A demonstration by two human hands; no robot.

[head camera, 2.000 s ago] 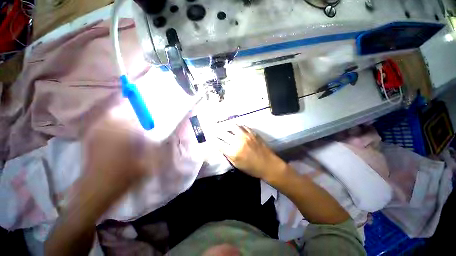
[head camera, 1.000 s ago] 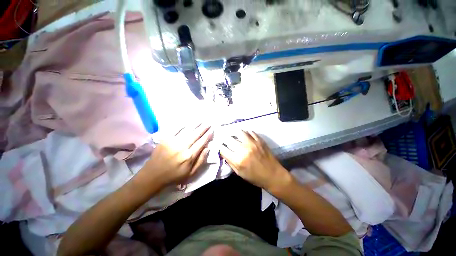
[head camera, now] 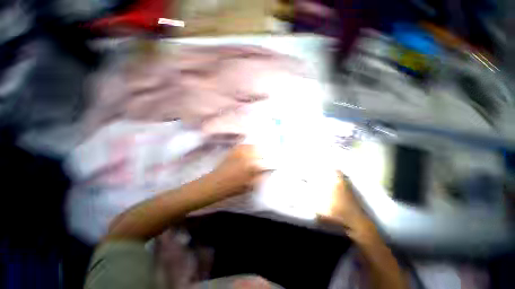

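Note:
The frame is strongly blurred and glaring. Pink and white cloth [head camera: 169, 84] lies spread at the left and reaches into the glare in front of me. My left hand [head camera: 244, 163] is at the left edge of the bright cloth, with its fingers washed out. My right hand [head camera: 340, 206] is at the right edge of the bright cloth, below the needle area. The cloth lies between both hands, seemingly held at its two sides. The presser foot and needle area [head camera: 351, 135] is a blurred shine above my right hand.
The sewing machine head [head camera: 435, 107] runs across the upper right. A black phone [head camera: 410, 175] lies on the white table right of my right hand. A blurred blue and yellow item, perhaps a thread cone [head camera: 412, 51], is above the machine. A red item [head camera: 132, 20] is at the top left.
The view has swung left, so the machine and phone appear further right. My hands, close together before, are now apart with bright cloth between them. The dark label is no longer discernible.

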